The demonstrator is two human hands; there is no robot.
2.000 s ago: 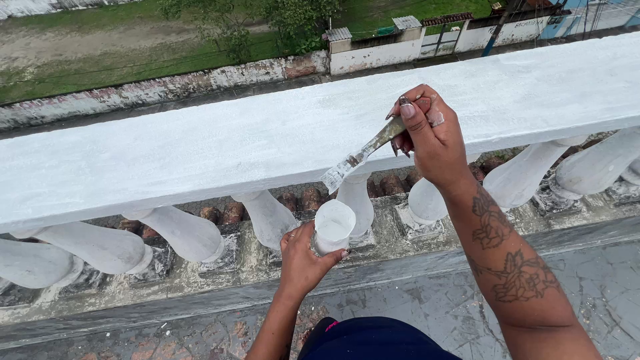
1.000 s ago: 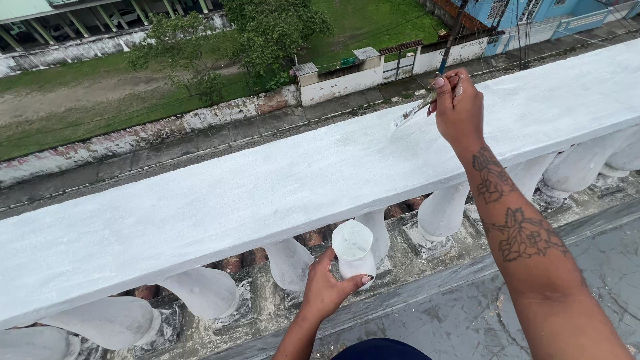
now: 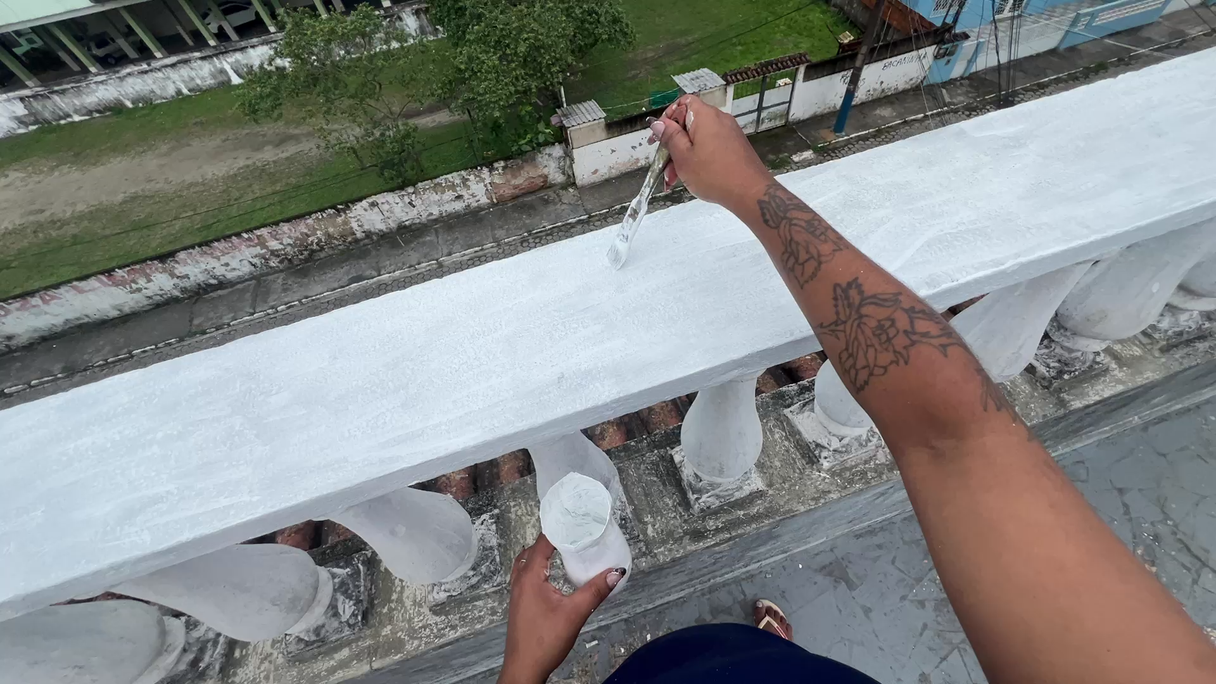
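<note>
My right hand point(image 3: 698, 147) grips the handle of a paintbrush point(image 3: 638, 217), whose whitened bristles point down and touch or nearly touch the white top of the balustrade rail point(image 3: 532, 323), near its far edge. Below the rail's near side, my left hand point(image 3: 556, 608) is wrapped around a white plastic cup point(image 3: 587, 532) that holds white paint point(image 3: 577, 510). The cup stands upright in front of a white baluster point(image 3: 575, 461).
More bulbous balusters point(image 3: 724, 432) stand on a weathered concrete base point(image 3: 655, 513), with roof tiles point(image 3: 608, 434) behind them. A foot in a sandal point(image 3: 772, 617) is on the grey floor point(image 3: 855, 589). Beyond the rail, a street point(image 3: 275, 304) and trees point(image 3: 532, 47) lie far below.
The brush has gone from above the cup, two seconds ago, to the rail top, and since one second ago it has moved left along it. The left hand still holds the cup.
</note>
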